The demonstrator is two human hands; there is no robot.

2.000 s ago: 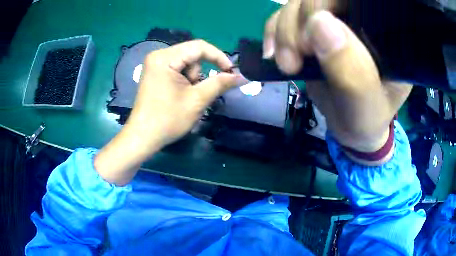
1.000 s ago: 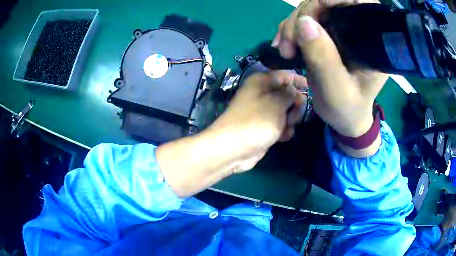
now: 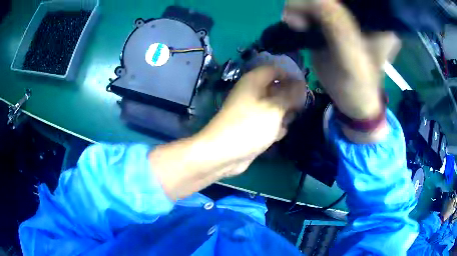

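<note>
A grey blower fan (image 3: 163, 75) with a round white-and-blue label and thin lead wires lies on the green bench at centre left. A second blower fan (image 3: 280, 62) lies right of it, largely covered by my left hand. My left hand (image 3: 265, 97) is over this fan, fingers bent and blurred; whether it pinches something cannot be told. My right hand (image 3: 346, 60) is raised at the upper right, blurred, around the thick black body of an electric screwdriver (image 3: 371, 17). The screwdriver's bit is not clearly visible.
A clear screw box (image 3: 72, 62) full of black grains stands at the upper left. A small metal clamp (image 3: 19, 107) sits on the bench edge (image 3: 65, 131). Several fans and dark parts lie at the far right. A crate (image 3: 320, 237) is below the bench. Another person's hand (image 3: 449, 207) shows at the right edge.
Over two seconds my left hand has moved right from between the fans onto the second fan, uncovering the first. My right hand has stayed raised with the screwdriver. The view has shifted slightly.
</note>
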